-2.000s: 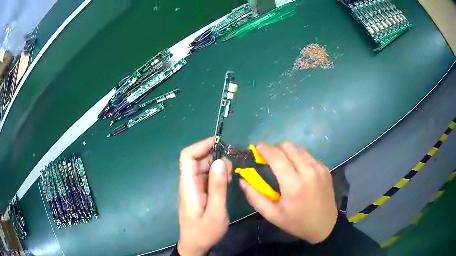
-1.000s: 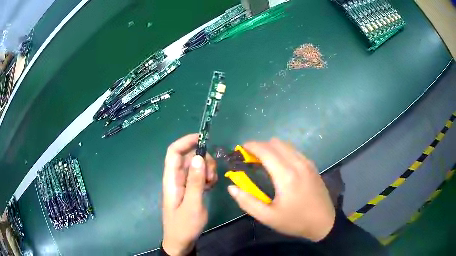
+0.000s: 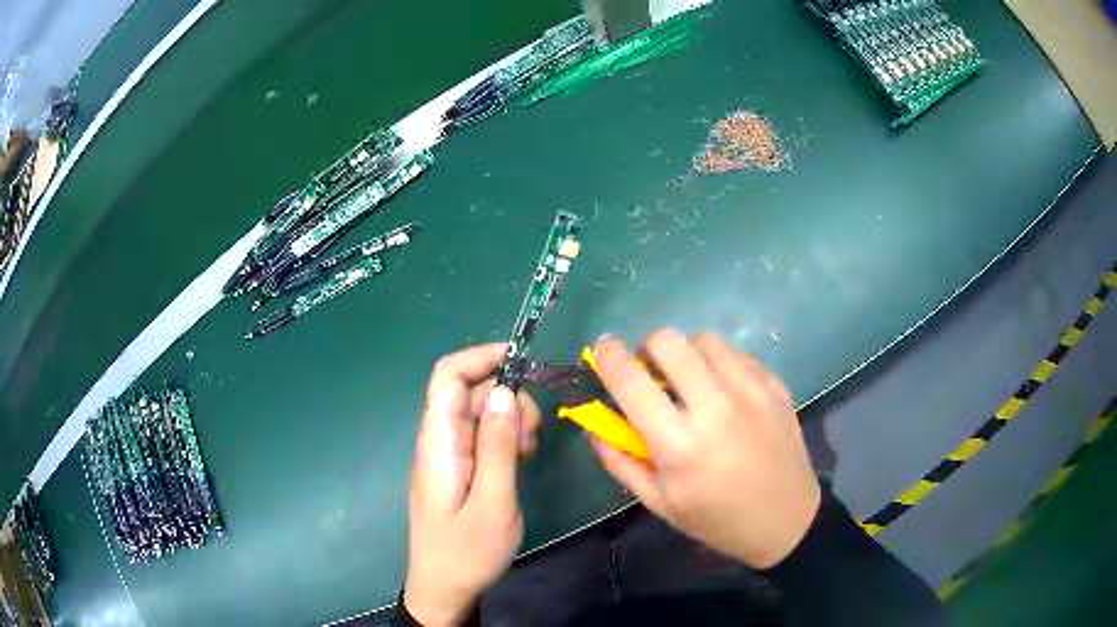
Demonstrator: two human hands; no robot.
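My left hand grips the dark lower end of a narrow green circuit board between thumb and fingers. The board stands up from the hand, tilted slightly right, with pale components near its top. My right hand holds the cutting pliers by their yellow handles. The dark jaws point left and reach the board's lower end beside my left fingertips. Whether the jaws touch the board or a lead is too blurred to tell. The lead wires are mostly hidden by the fingers.
A loose pile of boards lies along the white strip. A row of boards is at left. A heap of reddish offcuts lies right of centre. Green strands are at the back, and a board block at far right.
Since a second ago the board has shifted right and tilted more to the right. The pliers' jaws have come up to its lower end, and the handles look closer together.
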